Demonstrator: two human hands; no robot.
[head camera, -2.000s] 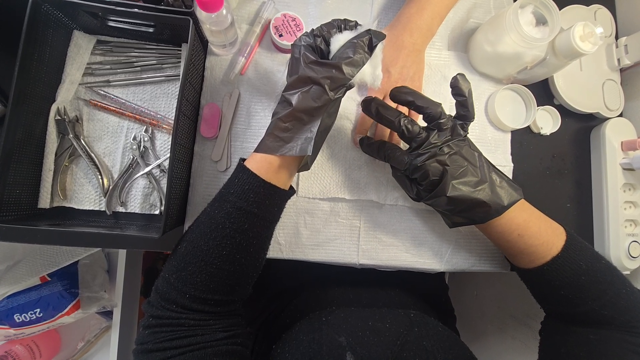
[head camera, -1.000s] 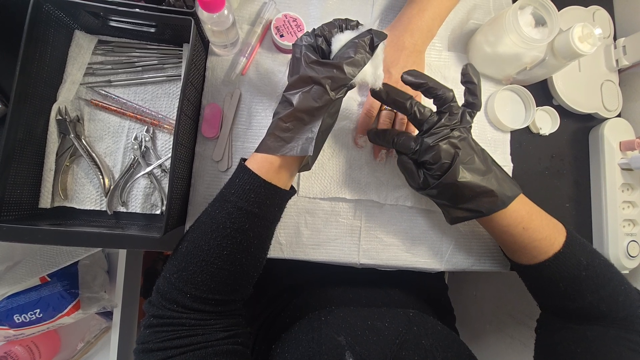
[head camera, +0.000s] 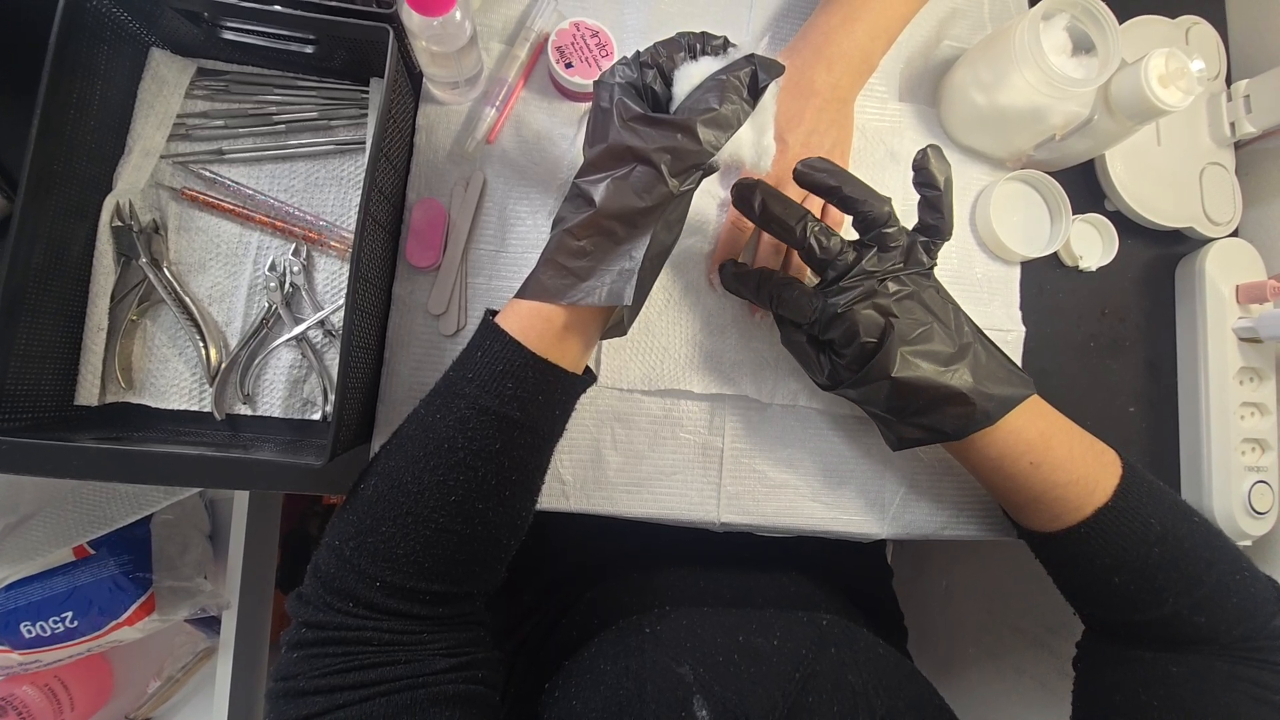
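Note:
Loose black plastic gloves cover both my hands. My left hand is closed around a wad of white cotton, which shows between its fingers and hangs beside the back of another person's hand. That hand reaches in from the top and rests on a white paper towel. Over its fingers is my right hand, fingers spread; the index and thumb are at the person's fingertips, and whether they pinch a finger is partly hidden.
At left, a black basket holds metal pushers and cuticle nippers. Nail files, a pink buffer, a clear bottle and a pink jar lie nearby. At right stand an open cotton jar, pump bottle and power strip.
My right hand's fingers have shifted and spread differently over the other person's fingers. My left hand stays in place with the cotton.

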